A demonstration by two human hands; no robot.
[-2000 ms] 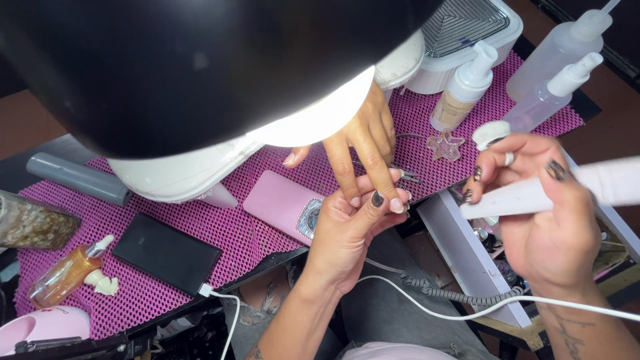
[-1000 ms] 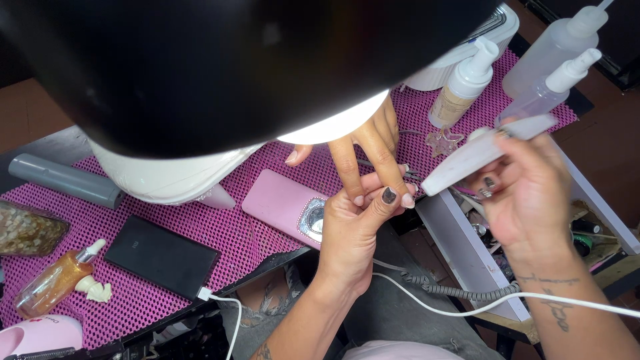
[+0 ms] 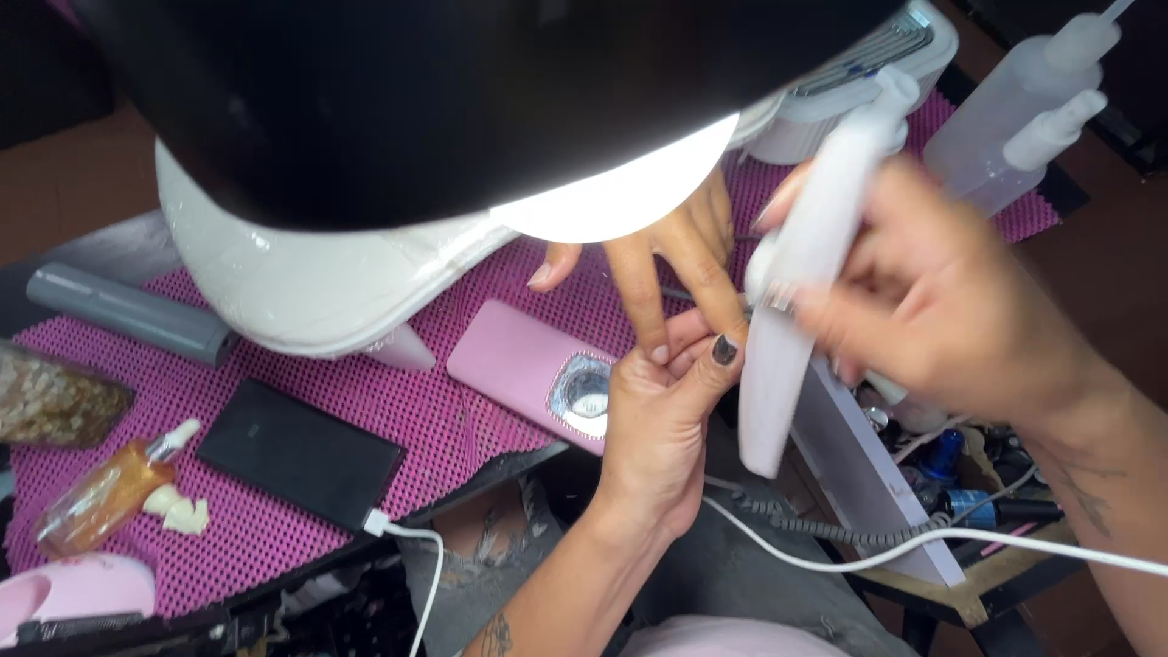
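Note:
My left hand (image 3: 662, 411) grips a fingertip of another person's hand (image 3: 680, 265), which reaches out from under a lit white lamp (image 3: 630, 192). The other fingers of that hand are spread, palm down. In my right hand (image 3: 931, 292) is a white nail file (image 3: 794, 310), blurred by motion; it stands steeply across the view, right beside the held fingertip. The file hides part of that fingertip. A pink phone case (image 3: 506, 356) with a jewelled mirror-like ring lies on the pink mesh mat (image 3: 301, 557), left of my left hand.
An open drawer (image 3: 876, 474) holding small bottles is below my right hand, with a white cable (image 3: 821, 566) crossing it. Plastic bottles (image 3: 1013, 100) stand at the upper right. A black power bank (image 3: 301, 452), dropper bottle (image 3: 105, 497) and grey cylinder (image 3: 128, 310) lie left. A large black shape covers the top.
My right hand has moved up with the file, which has swung from nearly level to steep. My left hand still holds the other person's finger.

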